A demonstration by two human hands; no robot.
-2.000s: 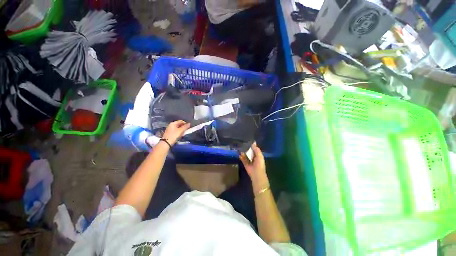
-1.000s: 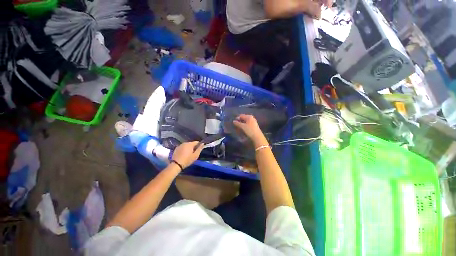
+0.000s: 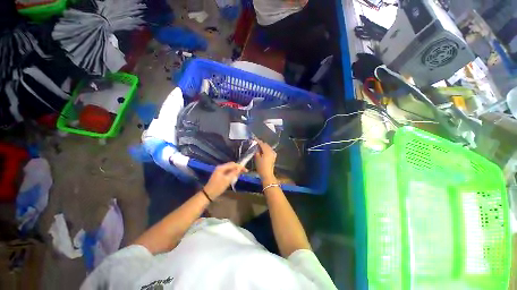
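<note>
A blue plastic basket (image 3: 258,84) stands in front of my knees, holding dark cut fabric pieces (image 3: 207,126) with small white labels (image 3: 238,131) on them. My left hand (image 3: 224,177) and my right hand (image 3: 264,158) are close together over the basket's near side. Both pinch a narrow grey-and-white fabric strip (image 3: 245,153), which runs slanting between them. The fingertips are small in the picture, and the strip's lower end hangs by my left hand. A white and blue cloth (image 3: 164,133) hangs over the basket's left rim.
A large green basket (image 3: 433,209) lies on the blue-edged table at right, near thin white cables (image 3: 340,144) and a grey box with a fan (image 3: 439,54). A small green basket (image 3: 116,122) and a fanned bundle (image 3: 93,37) are at left. Another person's clothing shows at the top.
My right hand has moved left and down to the strip beside my left hand, which has shifted slightly right. The neighbouring person's arm has left the view at the top.
</note>
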